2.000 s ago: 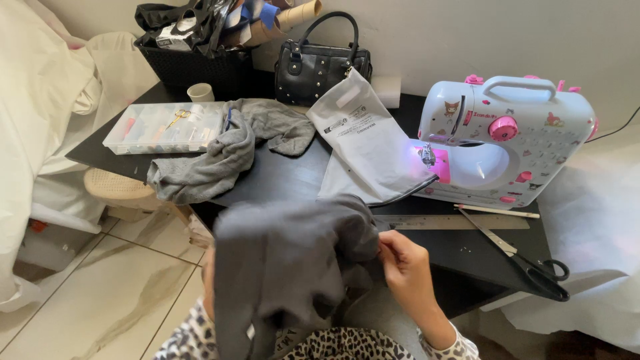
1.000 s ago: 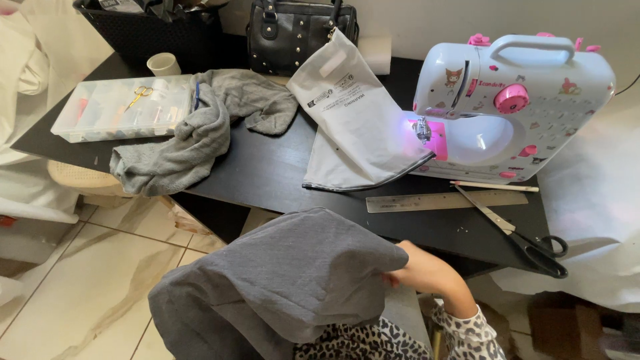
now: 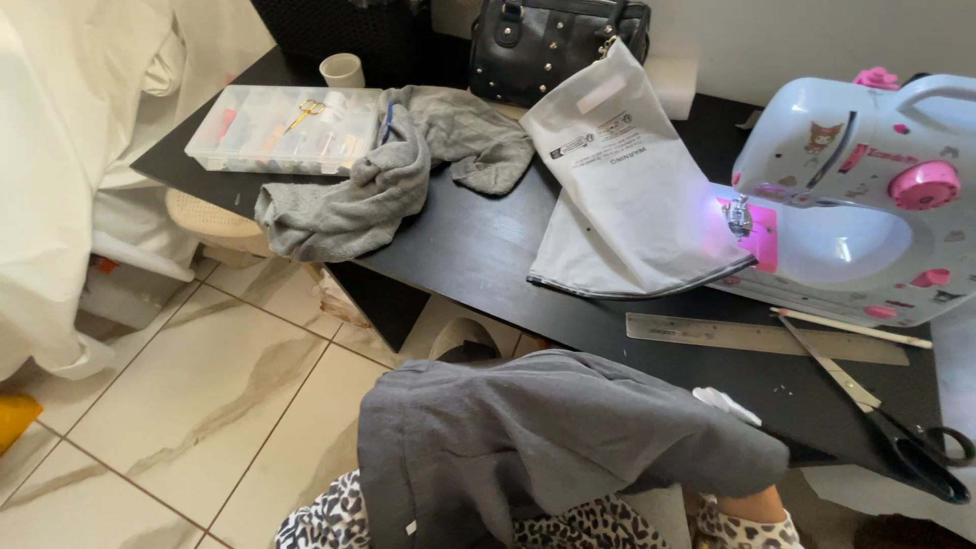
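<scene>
A dark grey cloth garment (image 3: 526, 427) spreads over my lap, its upper edge near the table's front edge. My right hand is covered by the cloth; only the wrist and a leopard-print sleeve (image 3: 751, 526) show below its right end. My left hand is hidden too, with another part of the patterned sleeve at the lower left. A small white piece (image 3: 726, 404) shows beside the garment's right end. Behind it lie a clear ruler (image 3: 762, 338), a white pencil-like stick (image 3: 854, 328) and large black-handled scissors (image 3: 869, 404) with their blades together.
On the black table (image 3: 465, 240) stand a white and pink sewing machine (image 3: 862, 183), a white plastic bag (image 3: 621, 198), grey cloth (image 3: 358, 198), a clear compartment box (image 3: 278, 130) with small gold scissors (image 3: 306, 110), a cup (image 3: 342, 71) and a studded black handbag (image 3: 557, 53).
The dark grey garment has been turned and spread out toward the right. My right hand, visible on the cloth's edge earlier, is now covered by it.
</scene>
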